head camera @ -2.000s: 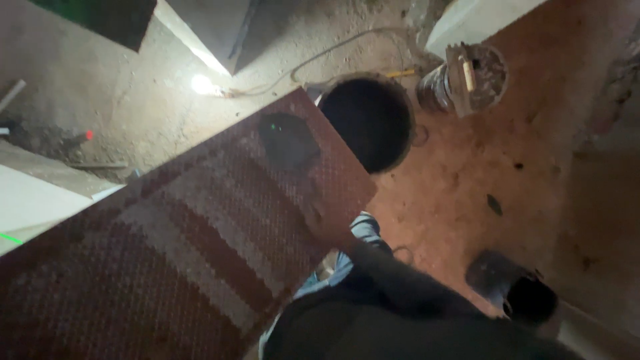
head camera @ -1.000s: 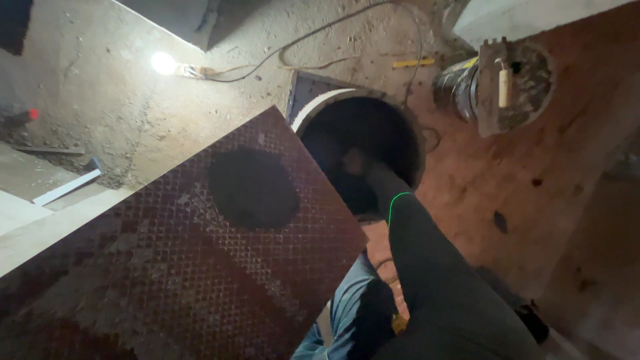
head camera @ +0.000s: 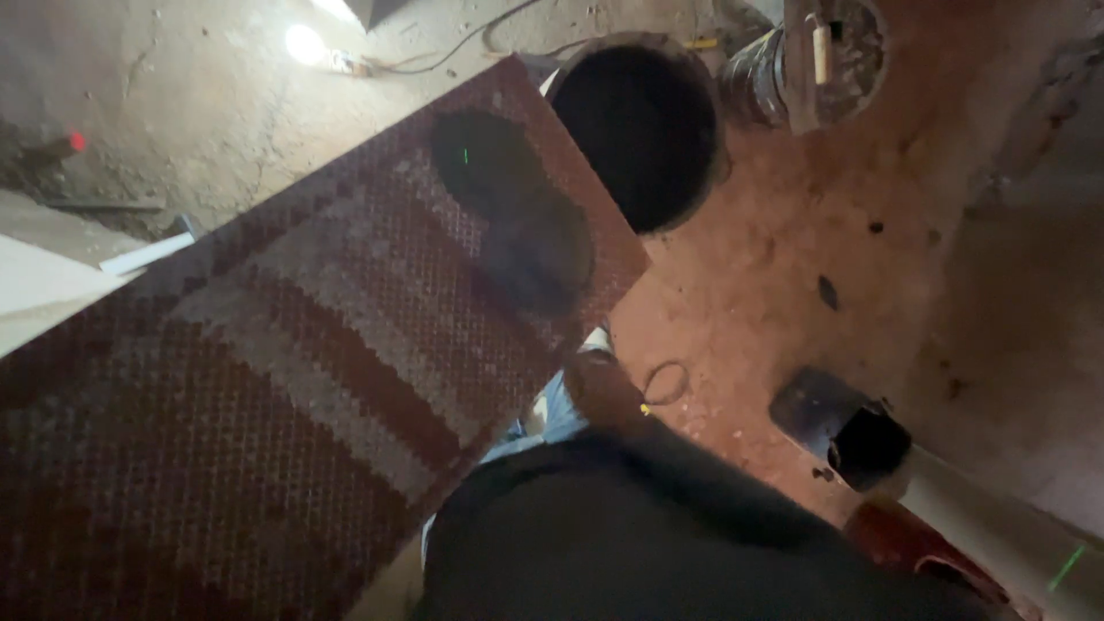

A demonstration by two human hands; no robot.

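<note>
A large brown board with a fine grid texture slants across the left and middle of the head view. Two dark, joined patches of material lie near its upper right corner. At the board's lower right edge is my right hand, blurred and dim; its fingers cannot be made out. Its dark sleeve runs down to the right. Beyond the board's corner stands a round container with a black interior, partly covered by the board. My left hand is not in view.
A lit lamp with a cable lies on the dusty floor at the top. A bucket with a tool across it stands upper right. Lower right are a dark open container, a red object and a wire loop on the floor.
My right hand reached into the round container a second ago; now it is out, beside the board's edge. The board shows a second dark patch beside the one seen before.
</note>
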